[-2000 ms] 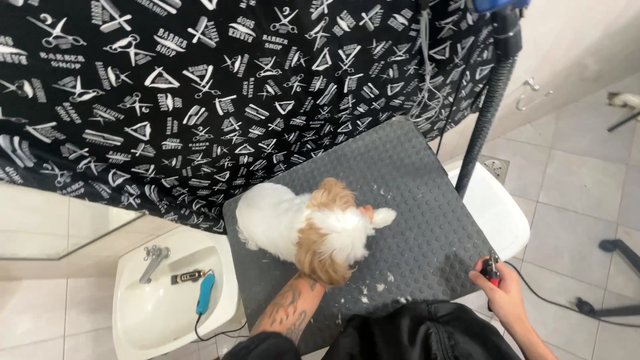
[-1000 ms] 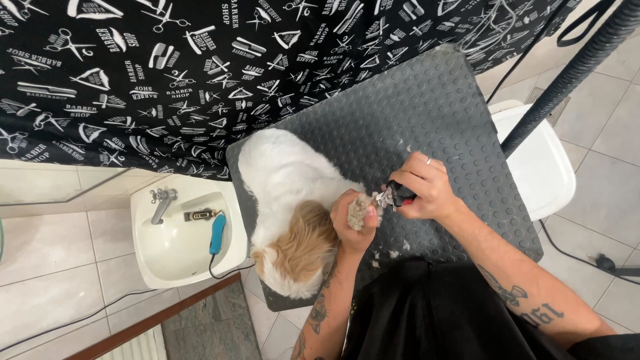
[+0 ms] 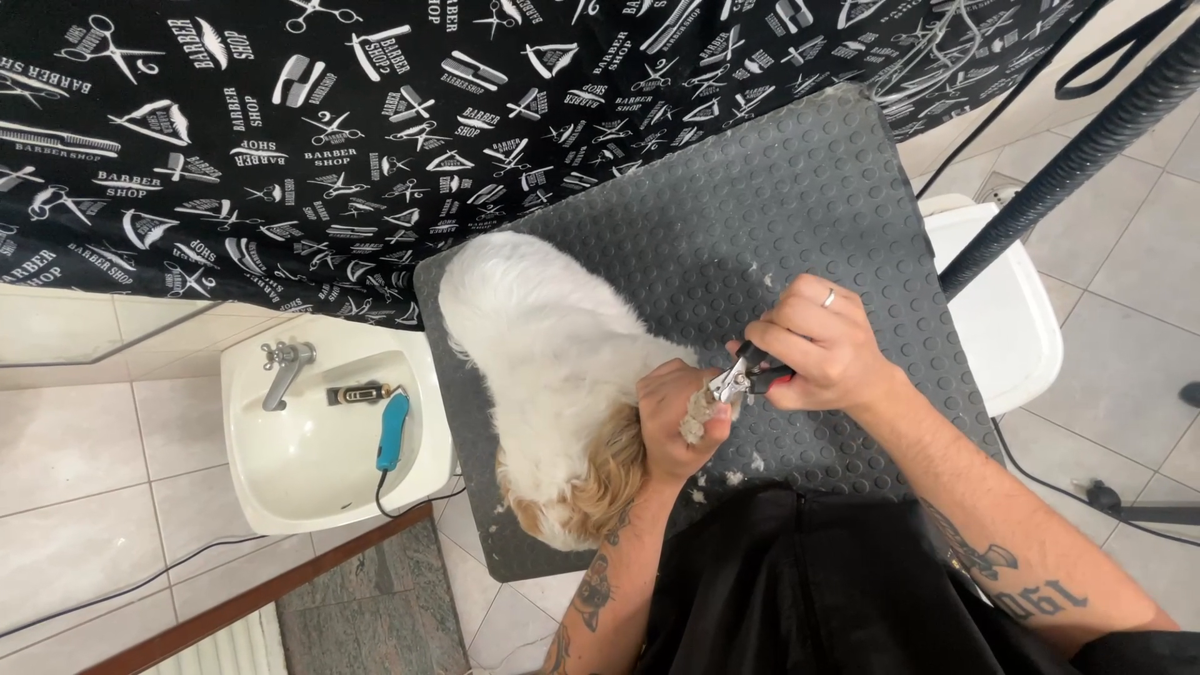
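A white and tan dog (image 3: 553,356) is on the ribbed-edge grooming table with a studded black rubber top (image 3: 787,197), its tan-eared head toward the near left edge. My left hand (image 3: 677,422) is closed around one of its paws (image 3: 697,419), whose fur looks greyish. Red-and-black pet nail clippers (image 3: 734,380) are in my right hand (image 3: 816,347), their metal jaws against the paw. Whether a claw sits between the jaws cannot be told. Small tufts of cut fur (image 3: 734,478) lie on the rubber near my body.
A white sink (image 3: 246,450) at left holds a blue corded clipper (image 3: 392,431) and a dark clipper (image 3: 358,394). Behind the table hangs a black patterned curtain (image 3: 375,178). A ribbed black hose (image 3: 1069,169) and a white basin (image 3: 1022,309) are at right.
Two seconds ago my right hand held the clippers at the table's right edge; it has come in to the paw. The dog's head has turned from the right to the near left.
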